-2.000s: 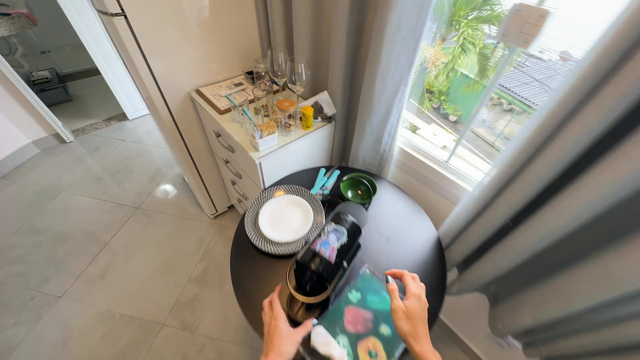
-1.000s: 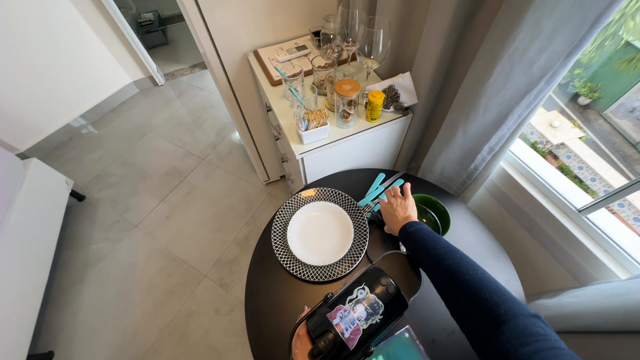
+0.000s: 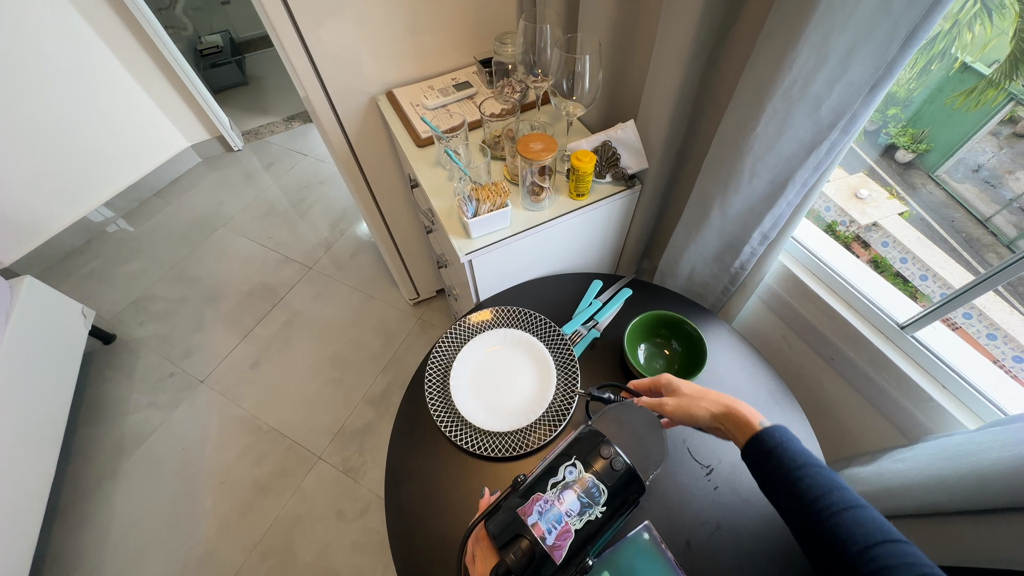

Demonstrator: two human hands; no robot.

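Observation:
A black cylindrical device, which looks like a portable speaker, bears an illustrated sticker and lies tilted on the round black table. My left hand holds its left side, mostly hidden behind it. At its far end, the fingers of my right hand close on a black cable with a plug. Left of that hand, a white plate sits on a larger black-and-white patterned plate. Beyond the hand are turquoise-handled cutlery and a green bowl. A teal, clear-covered item is cut off at the bottom.
Behind the table, a white drawer cabinet carries wine glasses, a cork-coloured-lidded jar, a yellow container, a packet holder and a remote control. Grey curtains and a window border the right side.
My right hand has moved from beside the cutlery back to the cable at the device's far end. Two seconds ago both hands were around the device and the teal item at the table's near side.

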